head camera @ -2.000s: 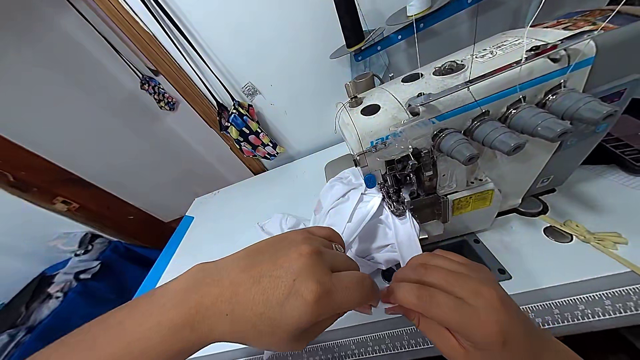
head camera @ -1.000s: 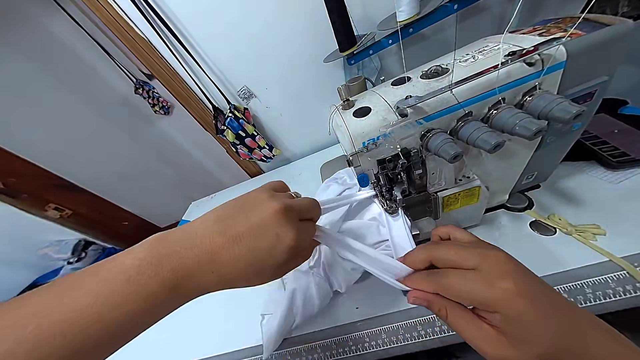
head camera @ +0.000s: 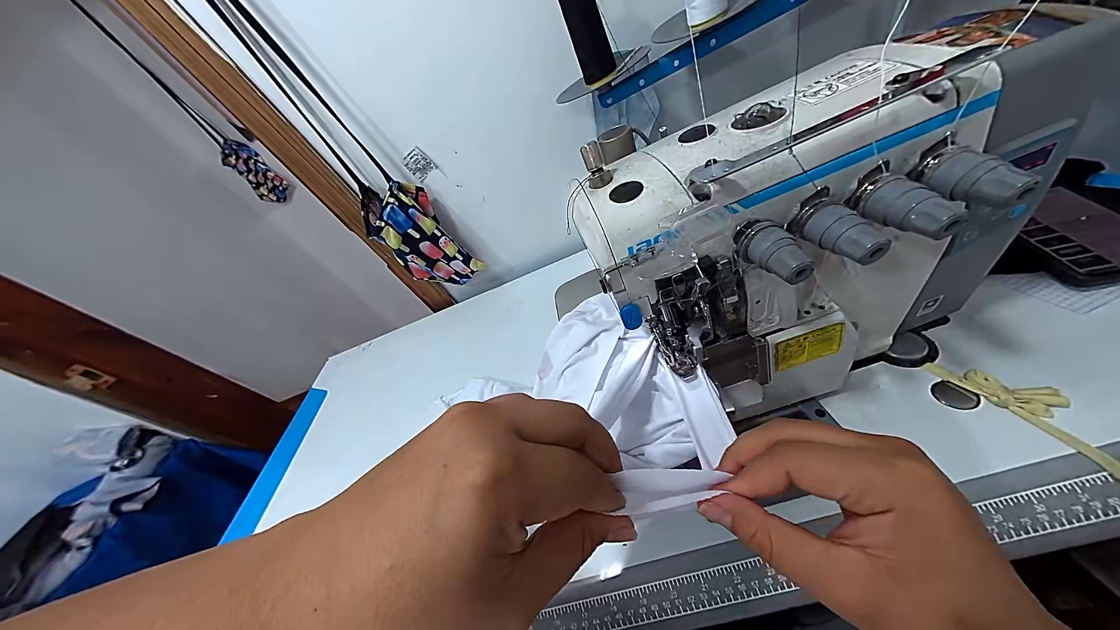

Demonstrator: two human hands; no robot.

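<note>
White fabric point(head camera: 647, 411) lies bunched on the table, its upper part at the needle and presser-foot area point(head camera: 682, 328) of a white Jack overlock sewing machine point(head camera: 814, 131). Below the machine head, a folded strip of that fabric point(head camera: 669, 492) is stretched between my two hands. My left hand point(head camera: 525, 481) pinches its left end between thumb and fingers. The right end is pinched by the thumb and forefinger of my right hand point(head camera: 814, 507). The fabric's lower part is hidden behind my left hand.
A ruler tape point(head camera: 1041, 507) runs along the front edge of the white table point(head camera: 394, 350). Pale yellow cord point(head camera: 1015, 394) lies at right. Thread cones point(head camera: 586, 39) stand behind the machine. Patterned pouches point(head camera: 420, 232) hang at left, above blue fabric point(head camera: 184, 490).
My hands have come closer together than a second ago, and the strip between them is shorter. The fabric end that hung over the front edge is out of sight behind my left hand.
</note>
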